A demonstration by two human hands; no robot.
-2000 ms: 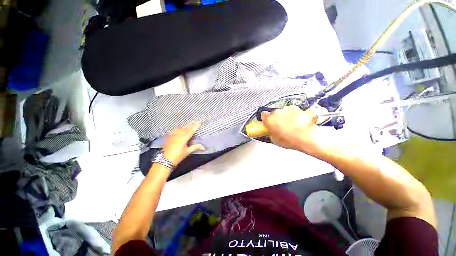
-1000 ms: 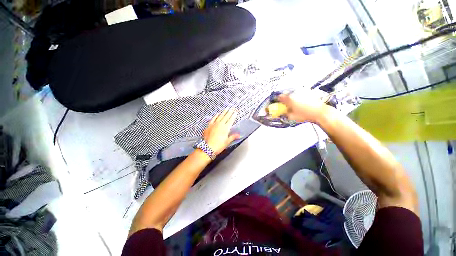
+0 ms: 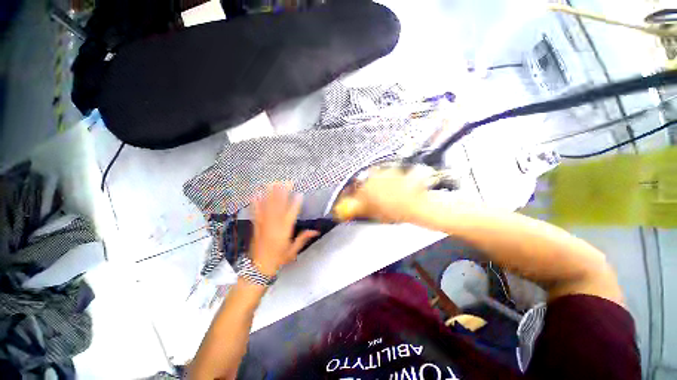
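The checked garment piece (image 3: 289, 159) lies across the white table cover, with a pale grey strip along its near edge. My right hand (image 3: 386, 194) is closed on the yellow handle of the steam iron (image 3: 340, 199), which is blurred and rests on the near part of the cloth. My left hand (image 3: 276, 226) is spread at the left part of the cloth's near edge, fingers apart, just left of the iron's tip. The black sleeve board (image 3: 239, 231) shows partly beneath the cloth and behind my left hand.
A large black pressing buck (image 3: 245, 74) spans the far side. A garment pile (image 3: 56, 252) lies at the left. A black hose (image 3: 549, 106) runs from the iron to the right. The white table cover (image 3: 156, 260) ends near my body; a white fan (image 3: 531, 334) is below.
The iron in my right hand has moved left along the cloth's near edge. My left hand has moved left and off the middle of the cloth. The view has shifted slightly.
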